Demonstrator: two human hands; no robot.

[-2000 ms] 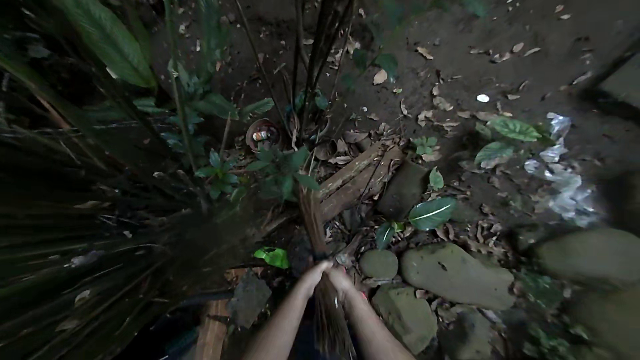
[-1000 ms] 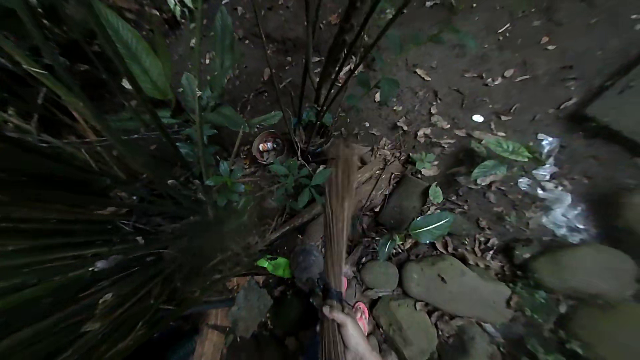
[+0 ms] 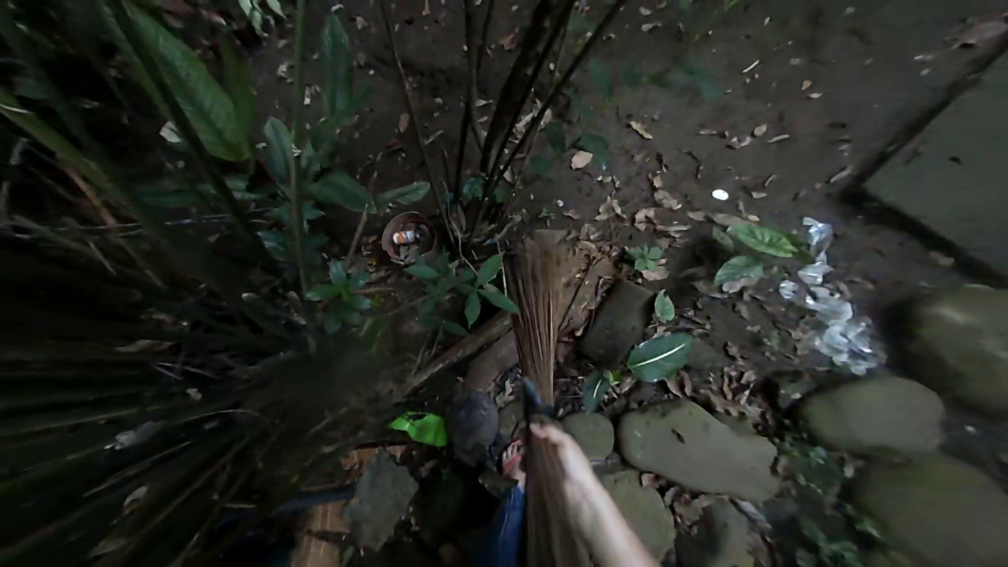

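Observation:
At the bottom centre, my right hand [image 3: 557,445] is closed around a broom of thin brown sticks [image 3: 539,323], just below its dark binding. The bristle end fans out and points up and away from me, over the ground beside a weathered log [image 3: 583,276]. The lower part of the stick bundle runs down past my forearm. My left hand is not in view. Close to the broom's left side, part of a foot [image 3: 513,461] and a blue trouser leg [image 3: 510,524] show.
Rounded stones [image 3: 697,449] lie to the right. Crumpled clear plastic [image 3: 839,323] lies on the soil among dry leaves. Leafy plants [image 3: 453,295] and dark stems stand ahead. A round pot [image 3: 408,238] holds litter. A bright green leaf [image 3: 425,428] and a concrete slab [image 3: 945,173] are also visible.
Two seconds ago both hands were together on the broom; now only my right hand shows on it. The fanned bristles, not plain in the earliest frame, now extend forward.

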